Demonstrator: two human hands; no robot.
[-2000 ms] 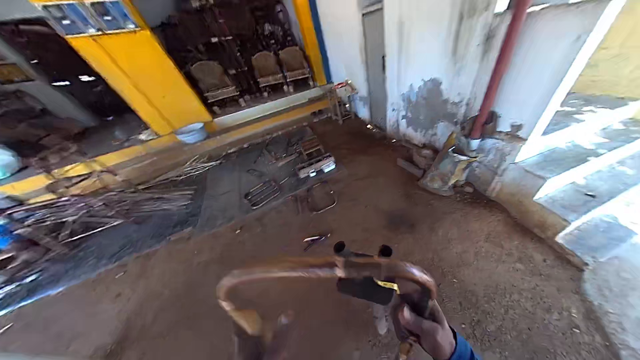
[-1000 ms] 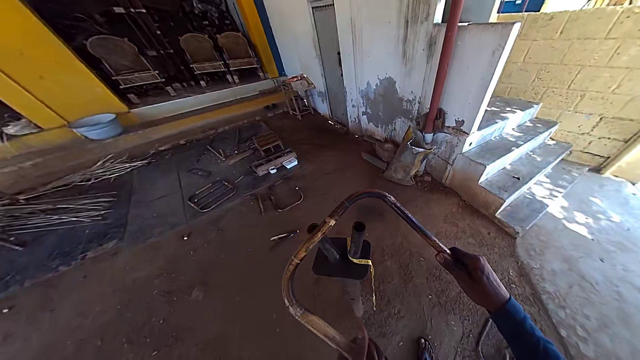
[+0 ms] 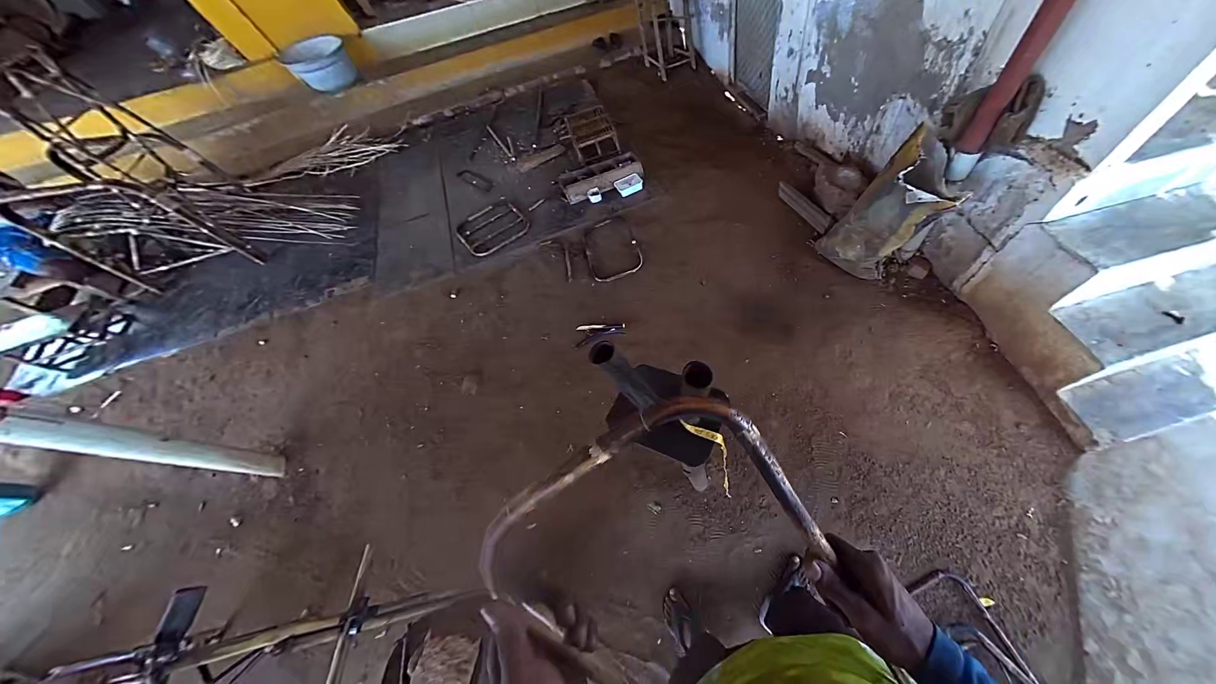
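A bent cane frame (image 3: 665,413), brown and rounded at its corners, spans the lower middle of the head view. My right hand (image 3: 869,594) grips its right end, below a blue sleeve. Around its lower left part, near the bottom edge, my left hand (image 3: 546,632) is closed, partly blurred. Beyond the frame stands a dark metal stand (image 3: 655,418) with two upright open pipes and a flat plate. A yellow measuring tape (image 3: 708,435) hangs from that plate. Small tools (image 3: 600,332) lie on the ground just past the stand.
Bundled cane sticks (image 3: 275,214) and cane frames lie at the left. A wooden box with white containers (image 3: 600,178) and a loose bent frame (image 3: 614,250) are farther ahead. A pole (image 3: 142,446) juts in at left; concrete steps (image 3: 1140,313) rise at right. Cane poles (image 3: 332,627) cross the lower left.
The view has swung down and to the left. The bent frame has turned in my hands; its curved top now lies across the metal stand's plate in the view.
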